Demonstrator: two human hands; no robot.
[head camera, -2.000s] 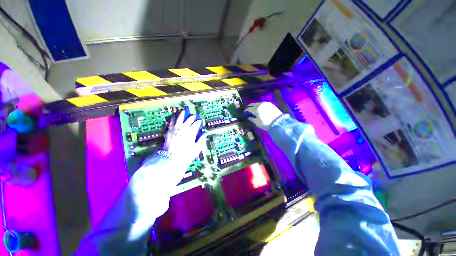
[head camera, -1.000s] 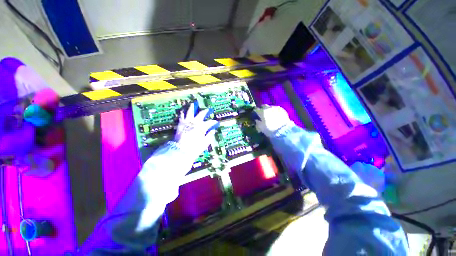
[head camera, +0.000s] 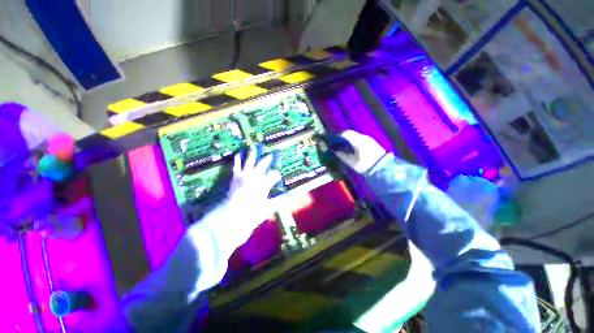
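Observation:
The carrier (head camera: 287, 224) lies on the conveyor in front of me. Green circuit boards fill its upper windows, at upper left (head camera: 203, 146), upper right (head camera: 280, 118) and middle right (head camera: 298, 162). The middle left one is partly hidden by my left hand and sleeve. Two nearest windows show red. My left hand (head camera: 253, 177), in a white glove with dark blue fingertips, lies over the middle of the carrier with fingers apart. My gloved right hand (head camera: 358, 151) is at the carrier's right edge, fingers curled; whether it grips anything is unclear.
Yellow-black hazard-taped rails (head camera: 215, 93) run behind the carrier, and a taped edge (head camera: 339, 273) lies nearest me. Glowing magenta conveyor strips (head camera: 148, 188) flank it. At left are round-topped red and teal items (head camera: 55, 166). Instruction sheets (head camera: 514, 97) hang at right.
The view has shifted, showing more of the near taped edge. My left hand has moved slightly down the carrier, uncovering more of the upper boards. My right hand remains by the right edge.

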